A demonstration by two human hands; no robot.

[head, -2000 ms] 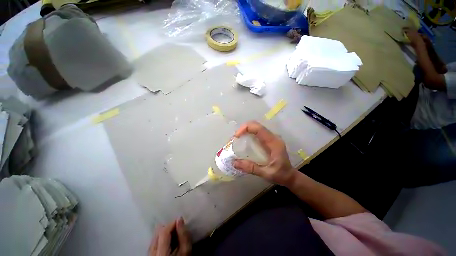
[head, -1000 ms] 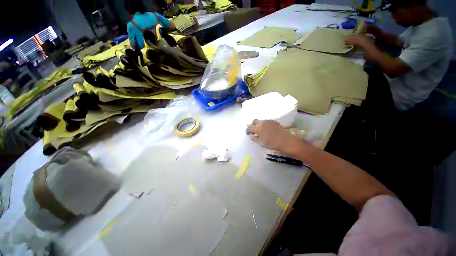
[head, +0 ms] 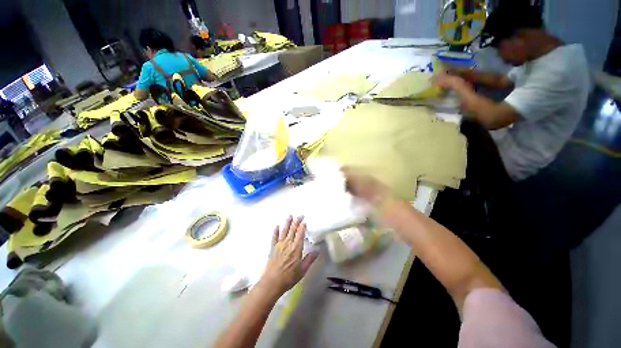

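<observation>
The stack of white pieces [head: 323,204] lies on the table in front of me. My left hand [head: 289,255] is palm down with fingers spread at the stack's near left side. My right hand [head: 364,190] is blurred at the stack's far right side; a blurred white shape shows beside its fingers, and I cannot tell whether it holds a piece. The glue bottle [head: 351,243] lies on its side just in front of the stack, slightly blurred. The grey work sheet [head: 153,309] shows at the lower left.
Black snips [head: 355,288] lie near the right table edge. A tape roll [head: 207,230], blue tray [head: 255,187] with a clear bag, and olive panels [head: 388,146] lie around the stack. A grey bundle [head: 41,319] is lower left. Two people work further back.
The view has shifted, showing more of the far table. My left hand has come in beside the stack. My right hand has moved from the stack's near side to its far right side.
</observation>
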